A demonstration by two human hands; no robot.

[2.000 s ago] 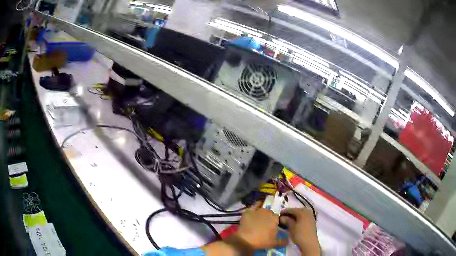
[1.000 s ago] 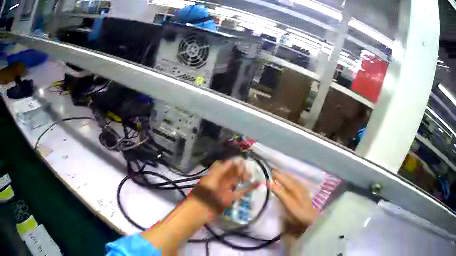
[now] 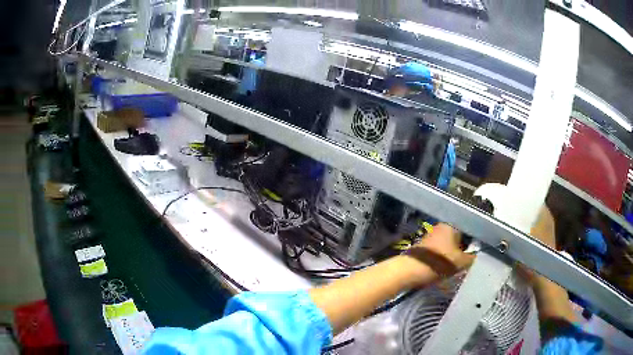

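A desk fan (image 3: 422,320) with a round wire grille stands at the lower right, partly hidden behind a white upright post (image 3: 479,295). My left hand (image 3: 445,248) reaches over the fan to the metal rail, its fingertips beside a small white part; its grip is unclear. My right hand (image 3: 544,232) is mostly hidden behind the post and rail, with the forearm coming down on the post's right side. Whether it holds anything cannot be seen.
A computer tower (image 3: 357,187) stands behind the rail (image 3: 305,142), with tangled black cables (image 3: 277,218) on the white bench (image 3: 222,239). The green conveyor (image 3: 149,246) at left carries labelled papers (image 3: 132,331). A person in a blue cap (image 3: 416,75) is beyond.
My hands have left the power strip and black cable and moved up and right to the rail and post. The fan has come into view, and the view has turned.
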